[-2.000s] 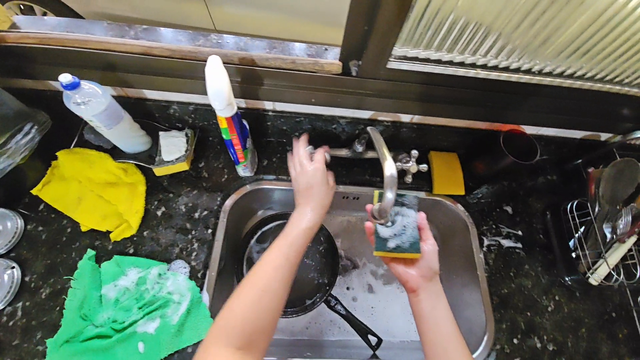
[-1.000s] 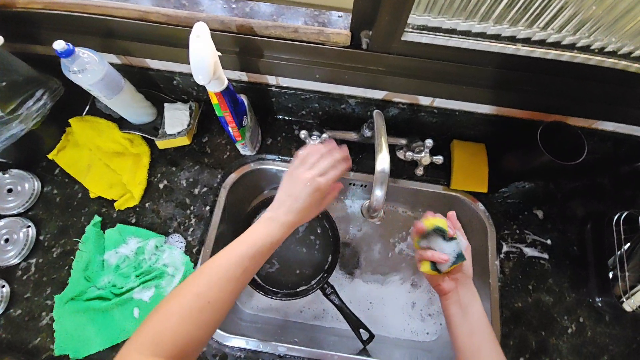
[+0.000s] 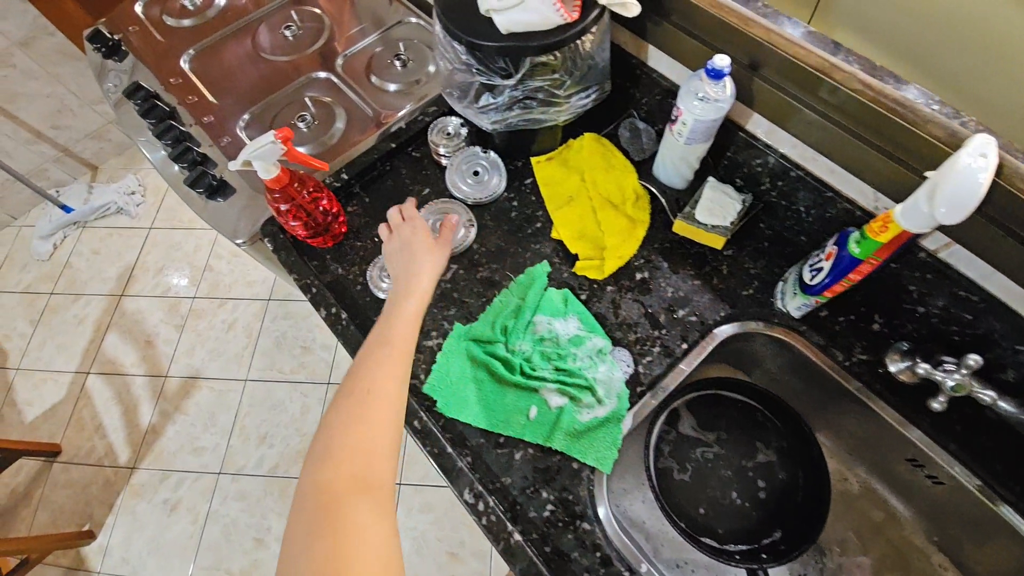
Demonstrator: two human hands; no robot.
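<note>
My left hand [image 3: 418, 248] is over a round metal burner part [image 3: 454, 222] on the dark stone counter, thumb and fingers at its edge; whether it grips the part is unclear. More metal burner parts lie around it: one [image 3: 476, 174] just beyond, a small stack [image 3: 448, 138] behind that, and one [image 3: 379, 278] partly hidden by the hand. A green cloth [image 3: 520, 360] with suds lies nearer the sink, a yellow cloth [image 3: 596, 204] to the right of the parts. A red spray bottle [image 3: 302, 200] stands left of the hand. My right hand is out of view.
The steel sink [image 3: 624, 488] holds a black frying pan [image 3: 736, 472] with water in it. Along the back stand a plastic bottle [image 3: 694, 120], a sponge [image 3: 700, 232] with a white block on it, and a white-topped spray bottle [image 3: 872, 232]. The gas stove [image 3: 304, 88] adjoins the counter's left end.
The view has swung left. My left hand has gone from above the sink to the burner parts. My right hand, earlier holding a soapy sponge, has left the view.
</note>
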